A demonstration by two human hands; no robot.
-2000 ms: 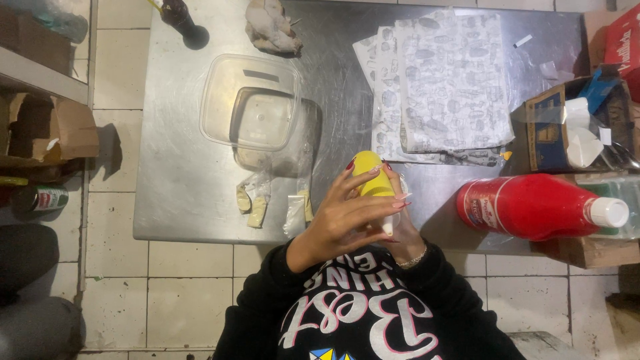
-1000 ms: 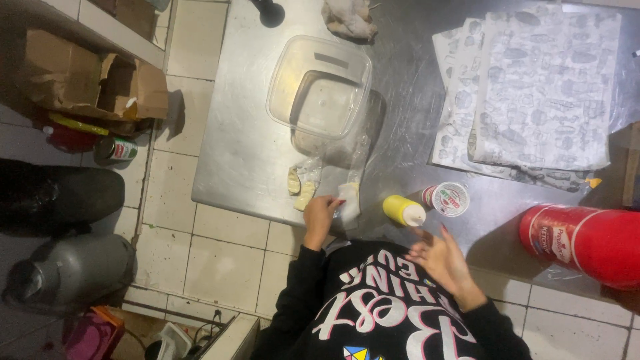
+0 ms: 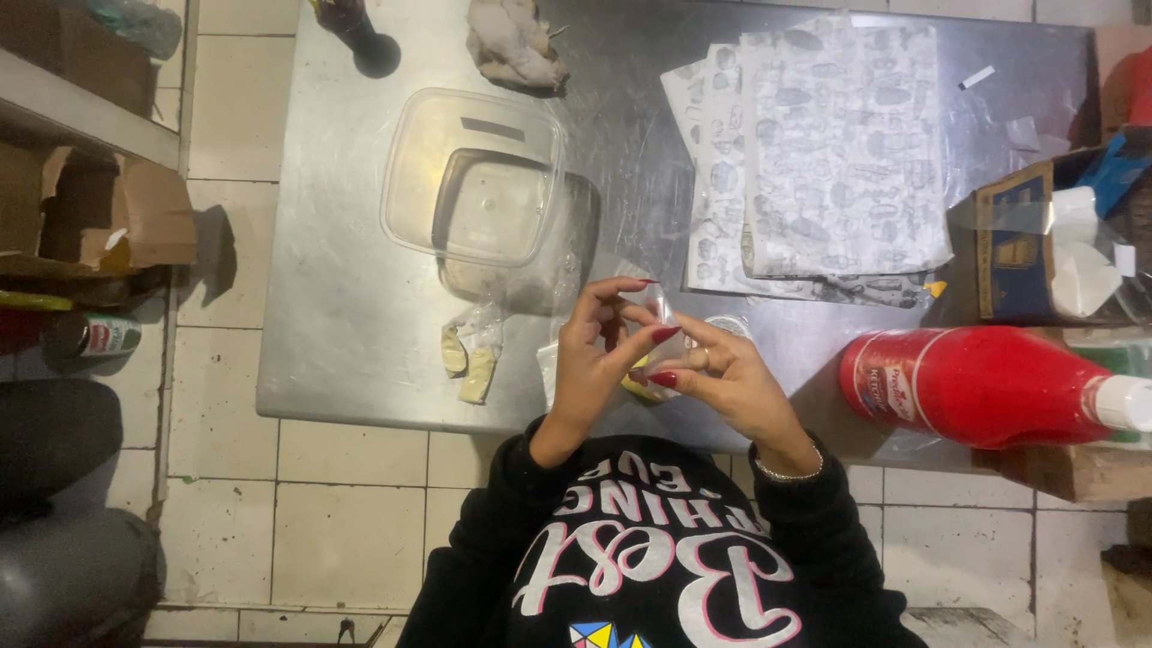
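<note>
Both my left hand (image 3: 605, 346) and my right hand (image 3: 733, 382) pinch a small clear plastic bag (image 3: 663, 310) between fingertips, near the front edge of the steel table. Under and behind my right hand sit a yellow container (image 3: 641, 387), mostly covered, and a round white-lidded tub (image 3: 727, 326), partly hidden. Left of my left hand lie small filled plastic bags with pale yellow contents (image 3: 477, 373). Another clear bag (image 3: 547, 364) lies just beside my left wrist.
A clear plastic tub (image 3: 387, 180) stands at the left on the steel table (image 3: 333, 315). Patterned paper sheets (image 3: 846, 153) lie at the back right. A red ketchup bottle (image 3: 972, 387) lies at the right, near a cardboard box (image 3: 1012, 243). A dark bottle (image 3: 346, 27) is at the back left.
Two seconds ago my hands held the yellow container; one second ago it stood on the table beside the lidded tub. My hands have since come together on a small clear bag.
</note>
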